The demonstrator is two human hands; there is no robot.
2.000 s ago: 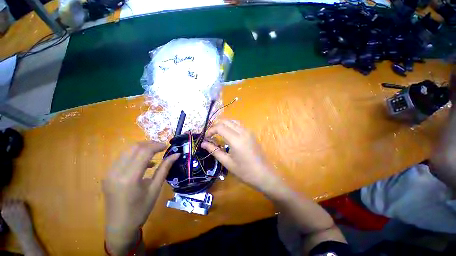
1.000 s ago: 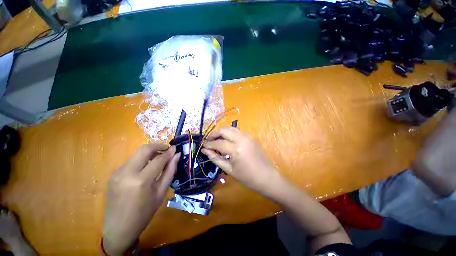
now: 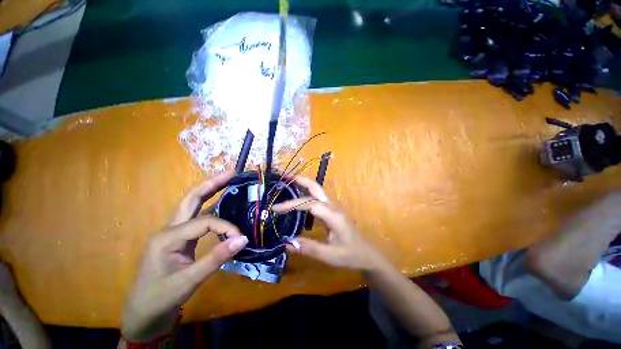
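Note:
The round black camera housing (image 3: 248, 240) lies open side up in front of me, with thin red, yellow and black internal wires (image 3: 259, 204) rising from it. Two black antennas (image 3: 244, 151) stand out beside it, and the silver bracket (image 3: 262, 270) shows below. The main cable (image 3: 270, 146) runs up over the bag. My left hand (image 3: 184, 252) is around the housing's left rim, thumb and a fingertip near its lower left edge. My right hand (image 3: 327, 228) is at the right rim, fingers spread around it. I cannot make out a ring in the fingertips.
A clear plastic bag (image 3: 235, 68) with handwriting and a pile of clear rings (image 3: 204, 140) lie beyond the housing. A black parts pile (image 3: 511, 48) is on the green surface (image 3: 381, 54). Another camera unit (image 3: 579, 151) is at the right, near a person's arm (image 3: 579, 245). Another arm (image 3: 20, 310) shows lower left.
My hands have moved from the housing's upper part to both sides, fingers lower on its rim. The main cable now stretches straight up over the bag. The view has shifted, so the bag appears higher.

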